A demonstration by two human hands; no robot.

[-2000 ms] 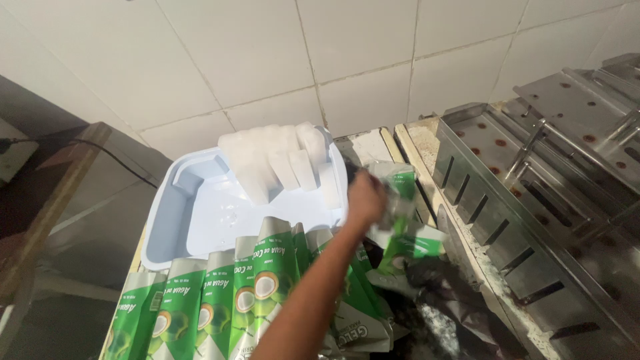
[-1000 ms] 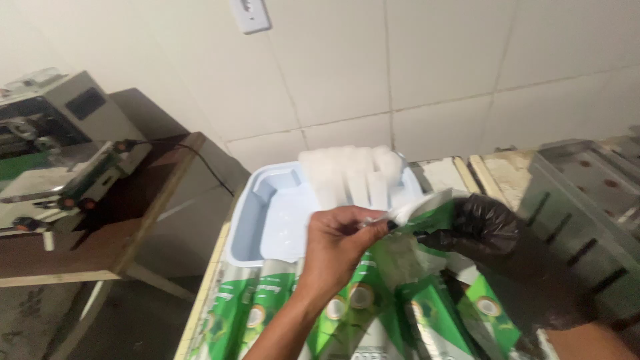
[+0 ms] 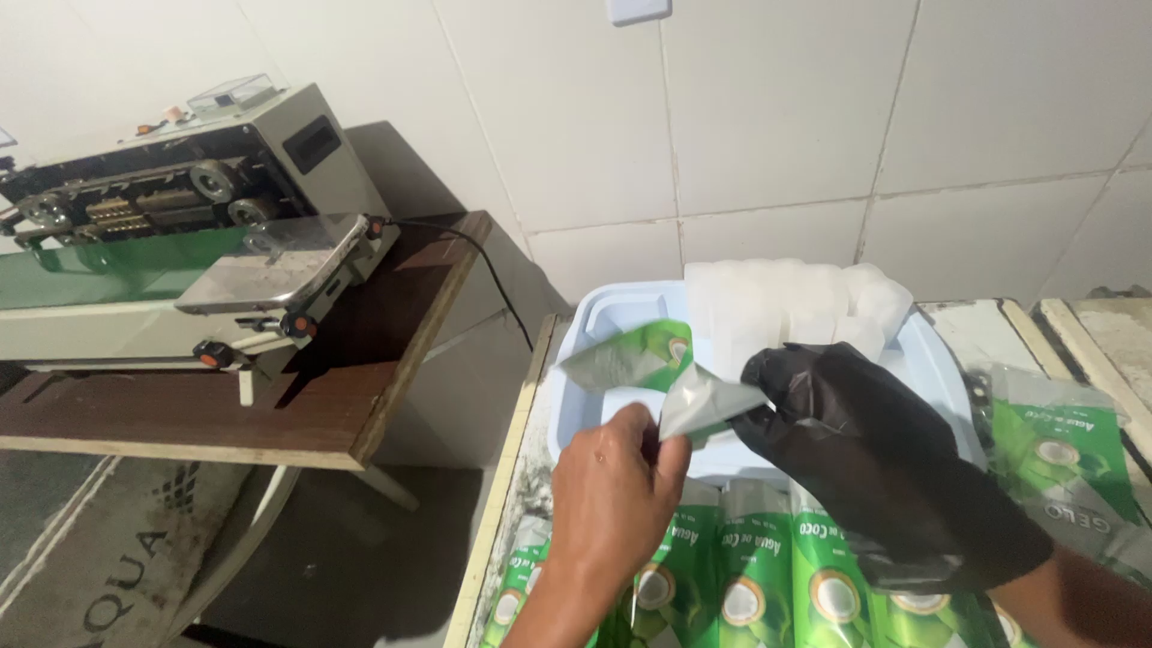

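My bare left hand [image 3: 616,499] pinches the edge of a green and silver printed plastic pouch [image 3: 630,355], held above the left part of a light blue plastic tub [image 3: 571,409]. My right hand [image 3: 837,459], in a black plastic glove, grips the opposite edge of the same pouch. White frosty ice sticks [image 3: 792,301] lie side by side across the back of the tub. Below the tub stand several filled coconut-water pouches [image 3: 756,558] in a row, partly behind my hands and wrists. More flat pouches [image 3: 1057,450] lie at the right.
A band sealing machine [image 3: 180,207] with a green belt stands on a brown wooden table [image 3: 387,405] at the left, its black cable [image 3: 490,270] running down. A white sack [image 3: 135,549] lies beneath. Behind the tub rises a tiled wall [image 3: 774,117].
Two seconds ago a hand was at the pouches right of the tub; now both hands hold one pouch over the tub. The view has swung left.
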